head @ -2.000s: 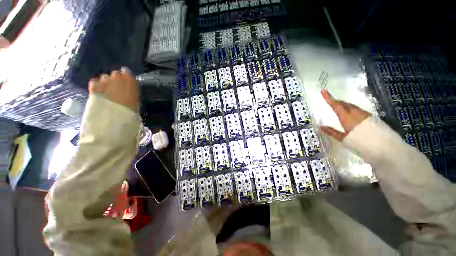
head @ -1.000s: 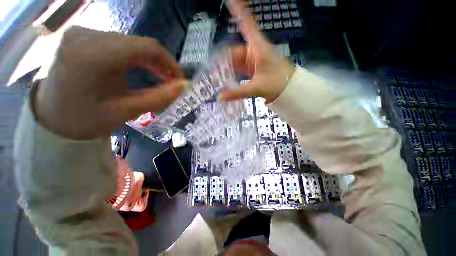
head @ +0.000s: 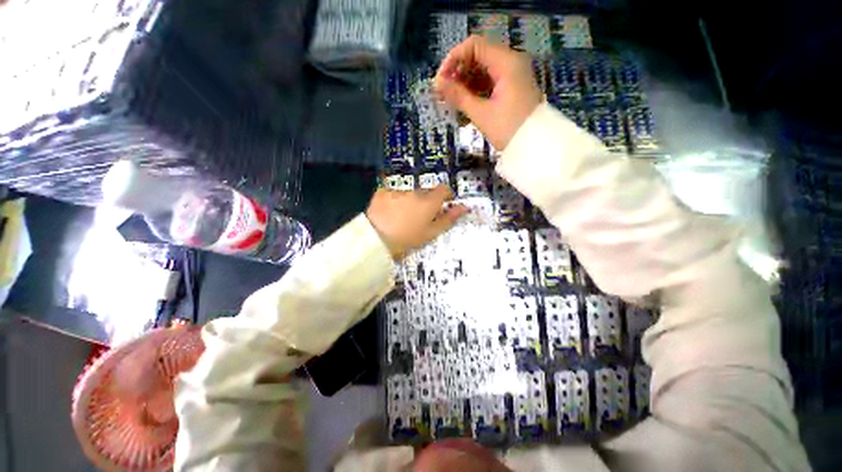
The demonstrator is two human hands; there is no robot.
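The parts tray (head: pixel 605 438) lies in front of me with rows of circuit boards, bare blue ones (head: pixel 600 78) at the back and white covered boards (head: pixel 565 323) nearer me. Loose white cover pieces (head: pixel 452 304) overlap in a glaring pile on its left and middle part. My right hand (head: pixel 494 88) is over the back left rows, fingertips pinched at a blurred white cover piece (head: pixel 432 101). My left hand (head: pixel 411 221) is low over the tray's left side, thumb and forefinger slightly apart; glare hides whether they hold a piece.
A water bottle (head: pixel 217 217) lies tilted at left beside stacked trays (head: pixel 222 101). A pink fan (head: pixel 138 396) is lower left. A dark phone (head: pixel 340 367) is partly under my left arm. A grey-white bundle (head: pixel 353 29) is beyond. A shiny plastic sheet (head: pixel 715 184) lies right.
My hands have parted from the blurred clear-and-white strip held up before me. They are now down at the tray, and loose cover pieces lie over its left and middle rows. The view has shifted.
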